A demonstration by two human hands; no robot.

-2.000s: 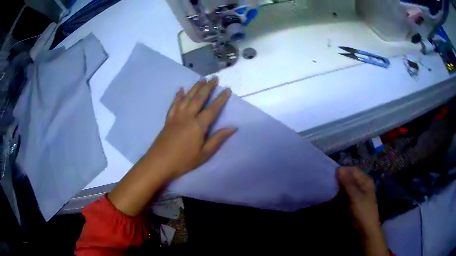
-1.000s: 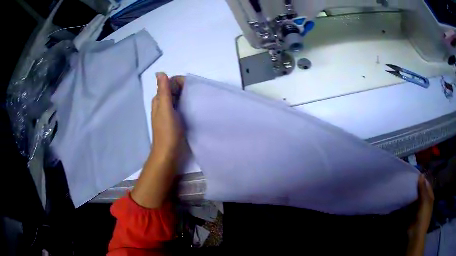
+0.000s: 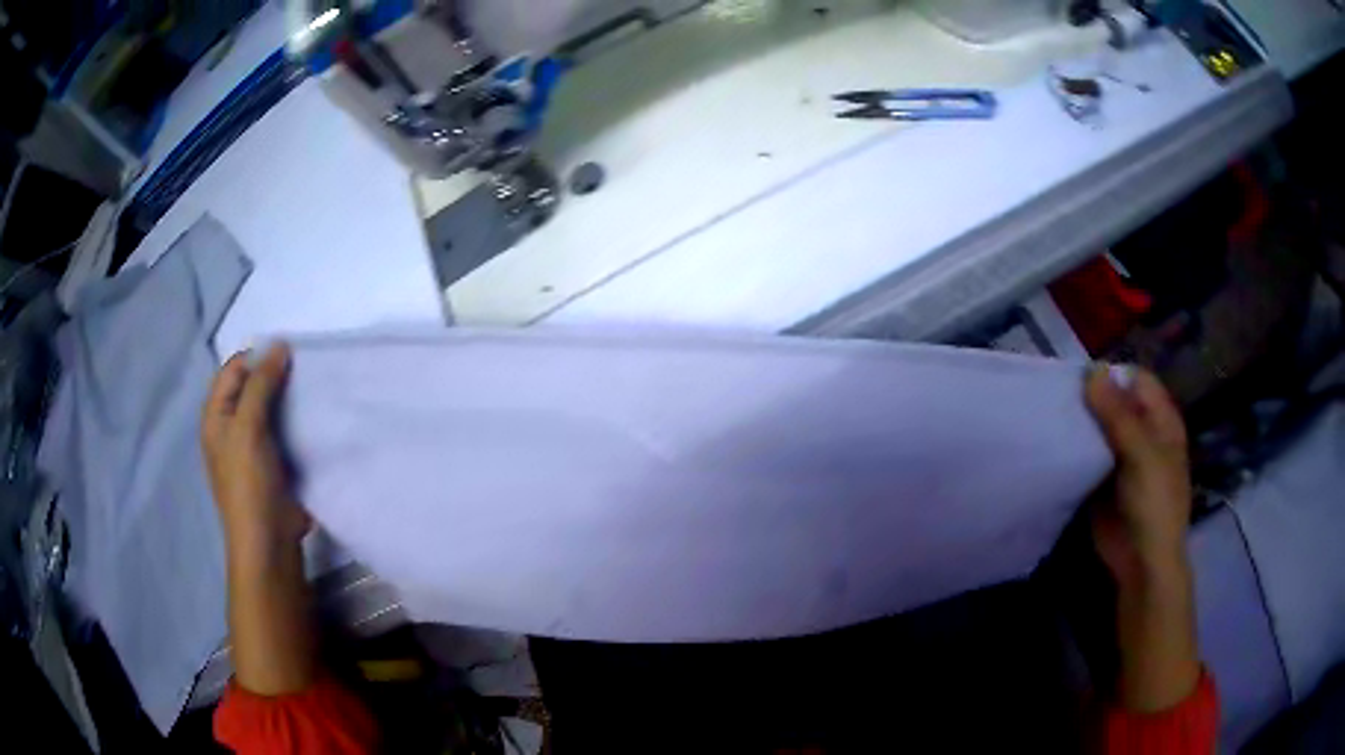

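A grey-lavender cloth panel (image 3: 693,472) is stretched between my two hands, above the table's front edge. Its top edge is nearly straight and its lower edge hangs in a curve. My left hand (image 3: 254,443) pinches its upper left corner. My right hand (image 3: 1143,450) pinches its upper right corner. The panel is away from the presser foot (image 3: 524,189) of the white sewing machine (image 3: 443,111), which stands beyond it. The square needle plate (image 3: 480,232) shows beside the foot.
Cut panels (image 3: 140,384) lie at the table's left, by crinkled plastic. Blue-handled thread snips (image 3: 918,103) and small metal parts (image 3: 1080,96) lie right of the needle. The grey table edge (image 3: 1033,221) runs to the upper right. Pale cloth (image 3: 1283,546) lies low at the right.
My left hand has gone from lying on the cloth to gripping its corner. The panel is now lifted and stretched level between both hands. The camera view has shifted and tilted.
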